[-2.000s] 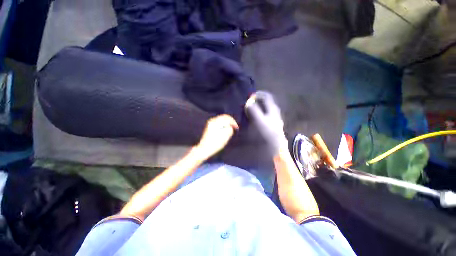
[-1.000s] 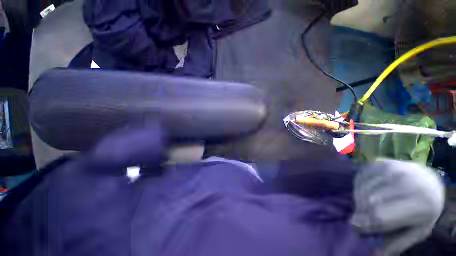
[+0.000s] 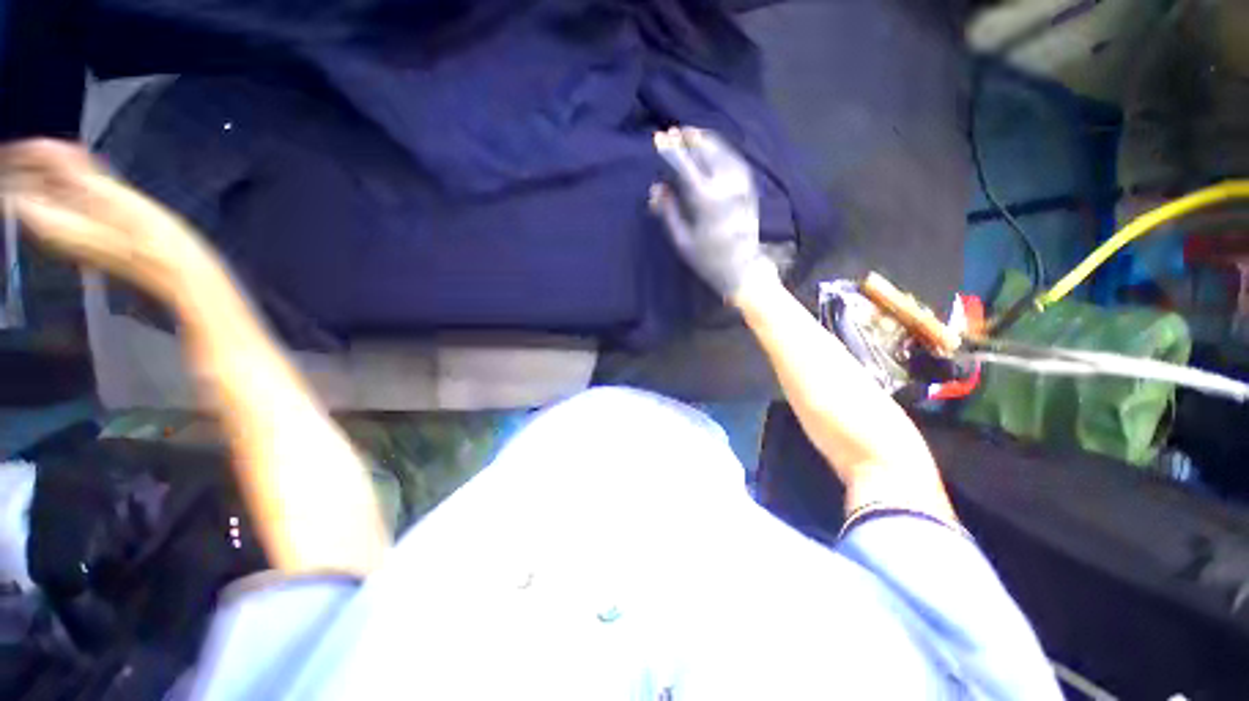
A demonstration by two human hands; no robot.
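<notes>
A dark navy garment [image 3: 452,247] lies spread over the sleeve board and covers nearly all of it, with folds towards the back. My right hand [image 3: 712,212], in a grey glove with bare fingertips, rests on the garment near its right end, fingers apart. My left hand [image 3: 52,192] is bare and blurred, at the far left edge beyond the garment's left end; whether it holds anything cannot be told. The steam iron [image 3: 877,329], silver with an orange-brown handle, is parked to the right of the garment, touched by neither hand.
A red and white piece [image 3: 967,373] is beside the iron. A whitish hose [image 3: 1096,366] and a yellow hose [image 3: 1144,222] run off to the right. Green cloth [image 3: 1116,384] lies behind them. A black pile [image 3: 137,520] is at lower left. The grey table [image 3: 877,123] shows around the garment.
The navy garment, earlier held close over my body, now covers the previously bare board. My left hand has moved to the far left; my right hand moved from lower right onto the garment.
</notes>
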